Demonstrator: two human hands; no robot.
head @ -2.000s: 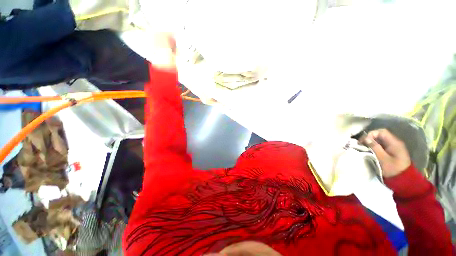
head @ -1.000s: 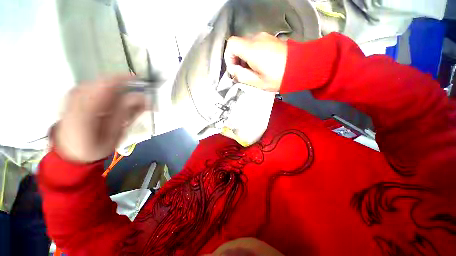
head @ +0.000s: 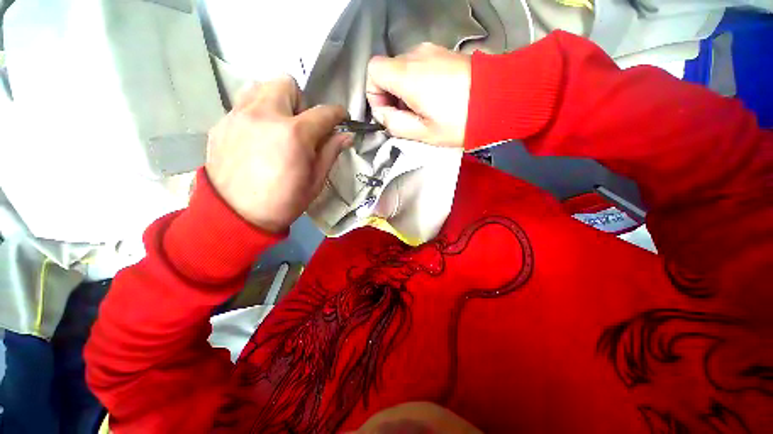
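Observation:
A beige bag body [head: 419, 182] lies over the table's edge against my red top, with its grey-beige inner surface showing. My left hand [head: 271, 144] holds a small dark tool [head: 358, 126] whose tip points right, close to the fingertips of my right hand. My right hand [head: 419, 95] pinches the bag material; what lies between its fingertips is hidden. A small metal fitting [head: 370, 180] and a dark spot show on the bag piece just below the hands.
Pale bag panels [head: 93, 110] lie on the table at the left. More pale bag pieces [head: 653, 30] lie at the upper right, beside a blue bin [head: 746, 63]. A yellow-edged piece [head: 42, 284] hangs at the lower left.
The view has swung right since the first frame. Since the second, my left hand has moved in from the left with the tool, up to my right hand, which stays on the bag.

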